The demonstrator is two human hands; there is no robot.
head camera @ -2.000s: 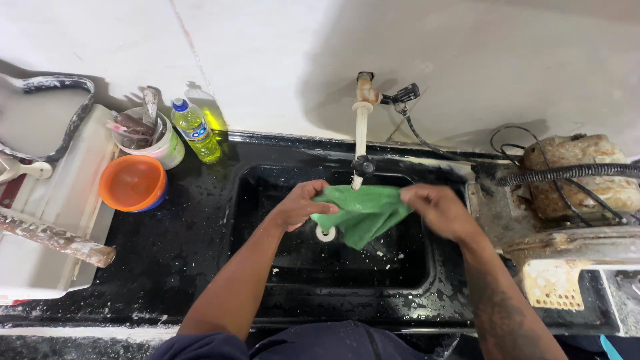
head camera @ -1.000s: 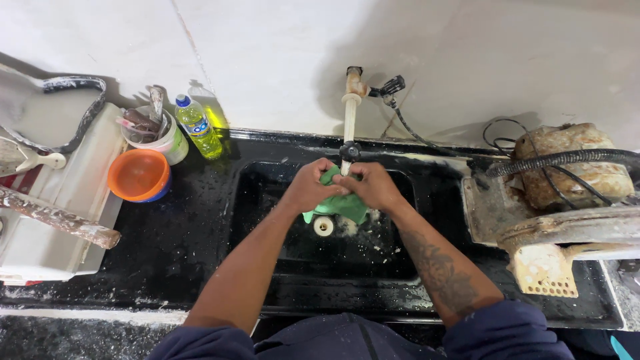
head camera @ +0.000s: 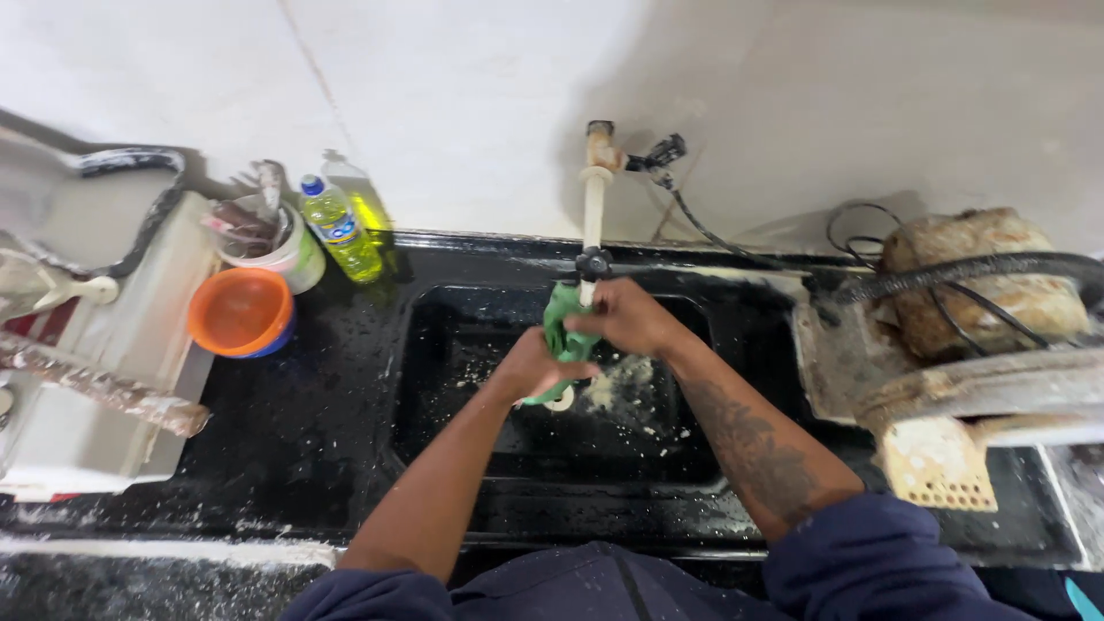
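Bunched between both hands, a green cloth hangs under the spout of a white plastic tap. My left hand grips its lower left part. On the upper right side, my right hand holds the cloth close to the spout; its fingers are slightly blurred. Below lies a black sink basin, with a pale drain fitting partly covered by the cloth and my left hand. Light crumbs and residue are scattered on the basin floor.
Left of the basin stand an orange bowl, a tub of tools and a bottle of yellow-green liquid. A stained motor-like machine with a black hose is at right. A perforated scraper sits before it.
The green cloth was spread between my hands two seconds ago; it is now bunched. My left hand has moved lower than it was one second ago, with my right hand above it.
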